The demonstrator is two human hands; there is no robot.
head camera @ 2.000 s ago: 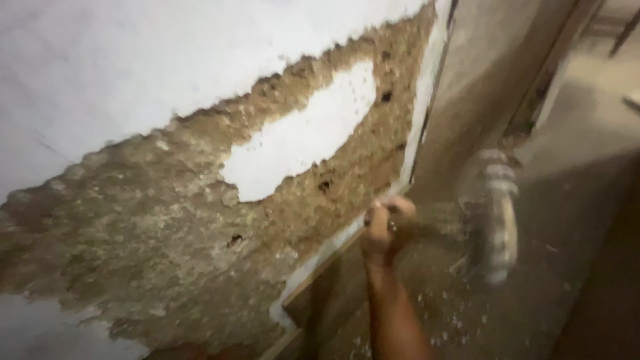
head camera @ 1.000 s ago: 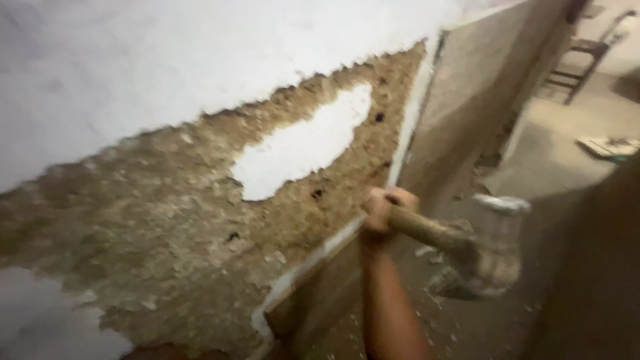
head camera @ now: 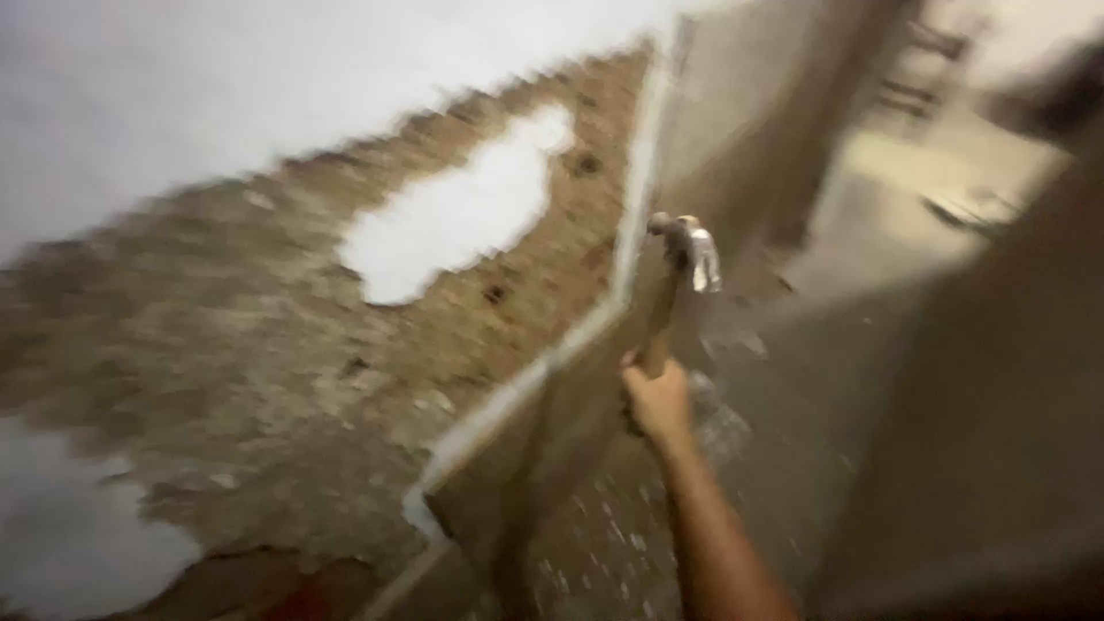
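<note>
My right hand (head camera: 660, 398) is closed around the wooden handle of a hammer (head camera: 662, 315), in the middle right of the view. The hammer points upward, its metal head (head camera: 686, 246) just right of the pale edge strip beside the wall. To the left, a broad rough brown area (head camera: 285, 345) lies exposed between stretches of white plaster (head camera: 259, 78). An island of white plaster (head camera: 457, 216) remains inside it. My left hand is out of view. Motion blur hides the fine detail of the hammer head.
A pale raised edge (head camera: 492, 414) borders the rough wall. Right of it stands a flat brownish panel (head camera: 733, 95). White fragments are scattered on the floor (head camera: 604, 552). A blurred chair-like frame (head camera: 914, 95) and a flat object (head camera: 970, 216) are farther back.
The hammer has swung from pointing right, its head low beside my right hand, to pointing upward with its head near the pale edge. My right hand stays around the handle.
</note>
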